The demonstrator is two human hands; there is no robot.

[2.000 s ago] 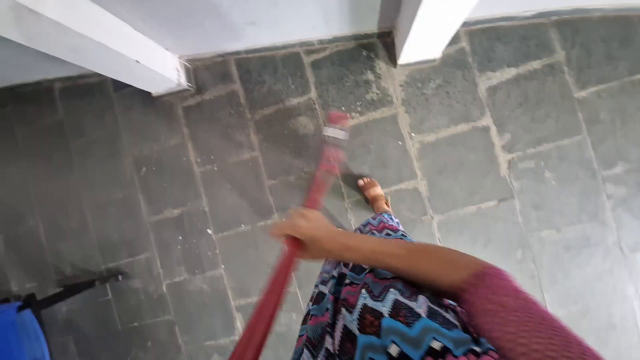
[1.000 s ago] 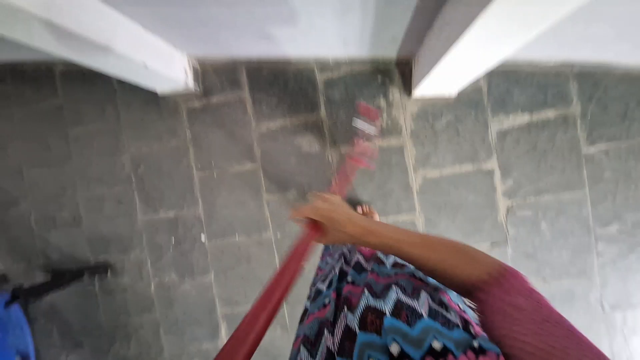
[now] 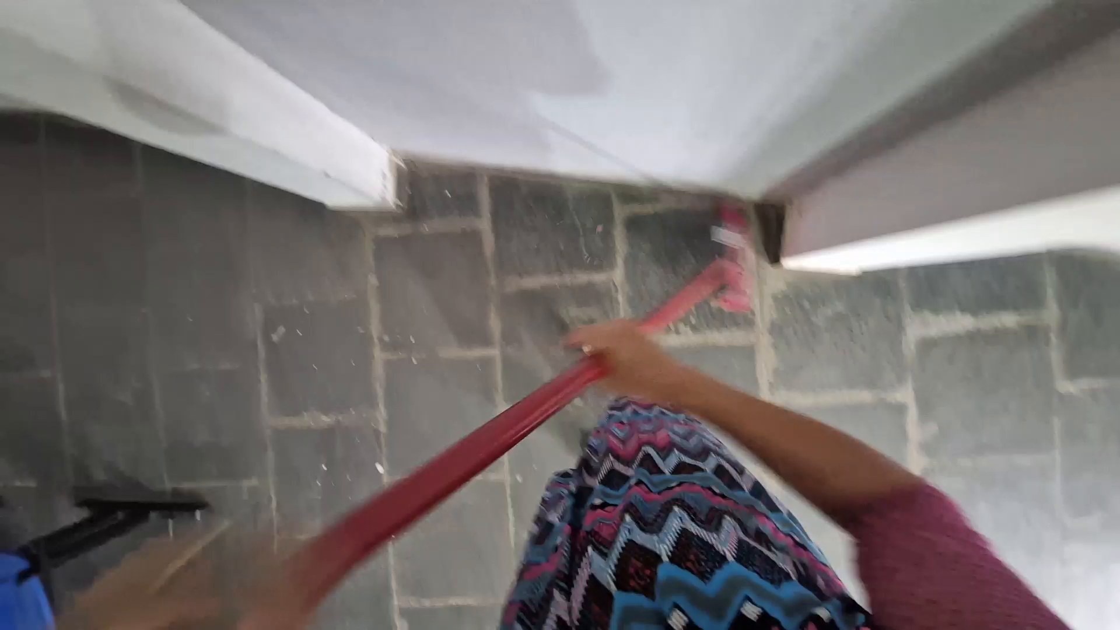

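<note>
A long red pole (image 3: 490, 451) runs from the lower left up to a pinkish-red head (image 3: 735, 262), blurred, that lies on the dark stone floor near the wall's foot. The tool looks like a floor brush or broom; its exact kind is unclear. My right hand (image 3: 626, 354) grips the pole around its middle, below the bend to the head. At the lower left my left hand (image 3: 166, 577), badly blurred, is at the pole's near end; its fingers cannot be made out.
White walls (image 3: 542, 96) with a projecting pillar (image 3: 359, 179) at left and another (image 3: 840, 236) at right bound the paved floor (image 3: 437, 411). A black bar-like piece (image 3: 140, 507) and a blue object (image 3: 22, 595) stand at the lower left. A patterned garment (image 3: 700, 542) covers my legs.
The red head has moved right, up to the corner beside the right pillar, and the pole slants more. My left hand has come into view at the lower left. The foot seen earlier is now hidden.
</note>
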